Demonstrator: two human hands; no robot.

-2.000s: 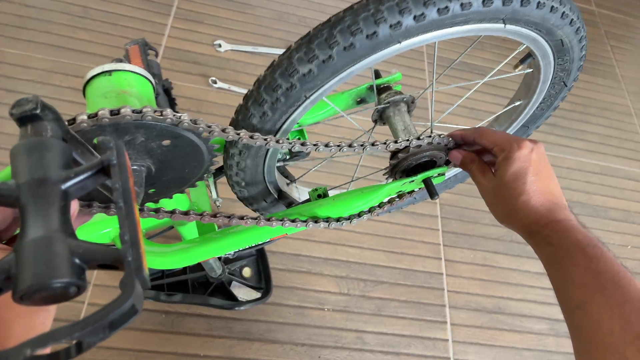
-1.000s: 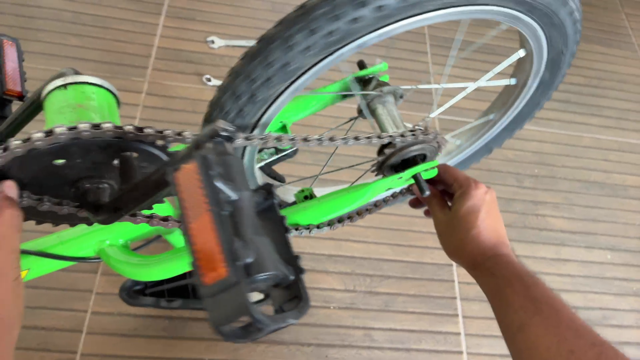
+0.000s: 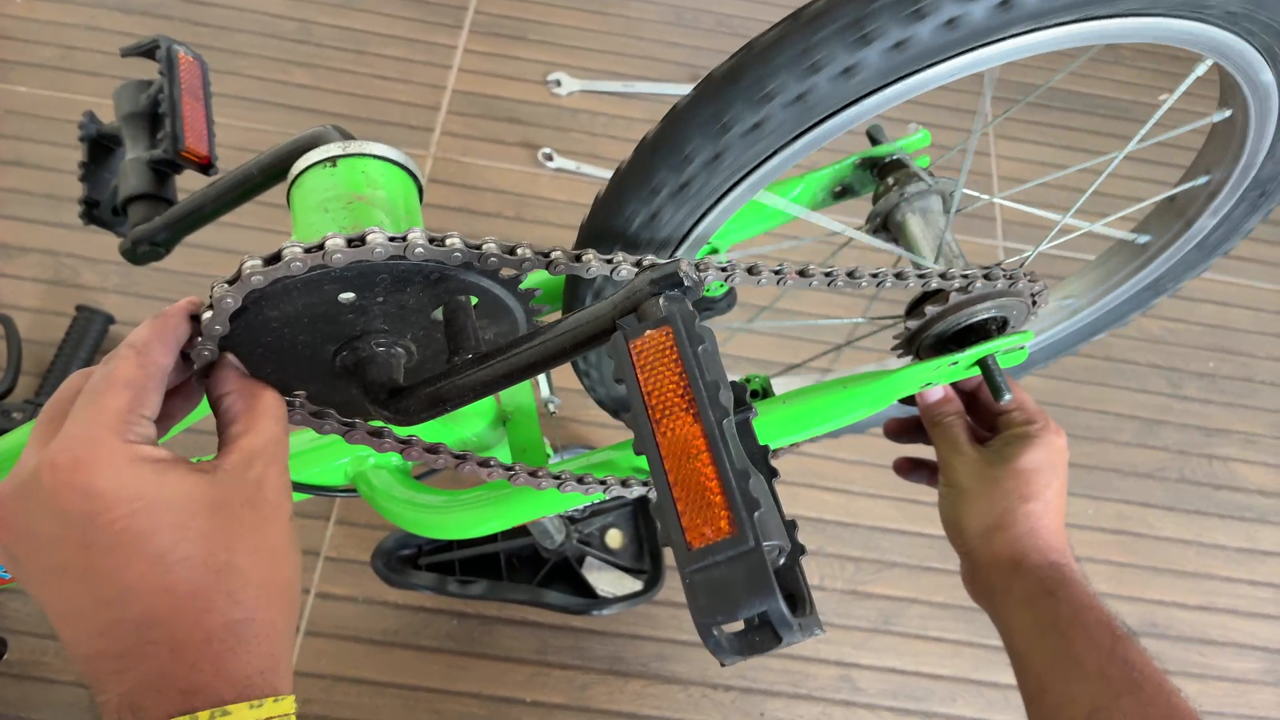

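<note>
My left hand [image 3: 165, 480] pinches the bicycle chain [image 3: 205, 335] between thumb and fingers at the left edge of the black chainring [image 3: 300, 335]. The chain runs over the chainring's top and back to the rear sprocket [image 3: 965, 322]. My right hand [image 3: 985, 450] is at the green frame's rear dropout [image 3: 985, 352], fingers around its underside beside the threaded axle end [image 3: 996, 380]; its exact grip is partly hidden. The near crank arm [image 3: 530, 350] crosses the chainring, and its pedal [image 3: 710, 480] with an orange reflector hangs in front of the frame. The rear wheel [image 3: 680, 140] looks blurred.
Two metal wrenches [image 3: 625, 87] [image 3: 575, 163] lie on the wood-look floor [image 3: 480, 670] behind the tire. The far pedal [image 3: 140, 140] sticks out at upper left. A black saddle [image 3: 520, 585] lies under the frame. A black handlebar grip [image 3: 75, 350] is at the left edge.
My right hand has moved from the chain at the rear sprocket down to the dropout. My left hand has come into fuller view at the chainring. The near pedal has swung rightward.
</note>
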